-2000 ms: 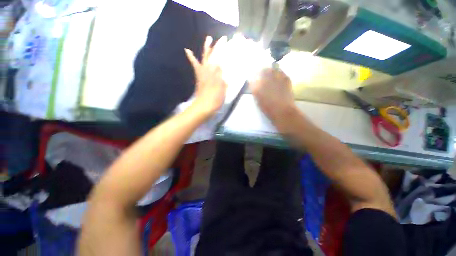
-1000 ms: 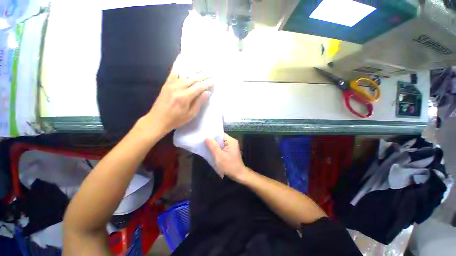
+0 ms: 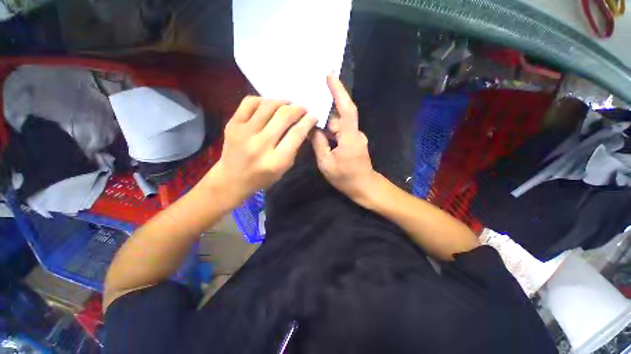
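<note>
A white cut piece [image 3: 294, 52] hangs over the table's front edge at the top middle and tapers to a narrow end over the lap. My left hand [image 3: 266, 138] holds this end from the left, with the fingers over its lower edge. My right hand [image 3: 344, 148] is at the tip, with the index finger raised along the right edge and the thumb near the left fingertips. The machine and needle are out of the picture.
A red basket [image 3: 131, 200] with white, grey and black pieces is at left, above a blue basket [image 3: 76, 249]. Another red basket [image 3: 477, 152] and black and grey pieces [image 3: 553, 193] are at right. Scissor handles [image 3: 596, 15] show at the top right.
The view has tipped down towards the lap. My left hand has moved down the white piece to its lower end, beside my right hand. The black panel is no longer seen on the table.
</note>
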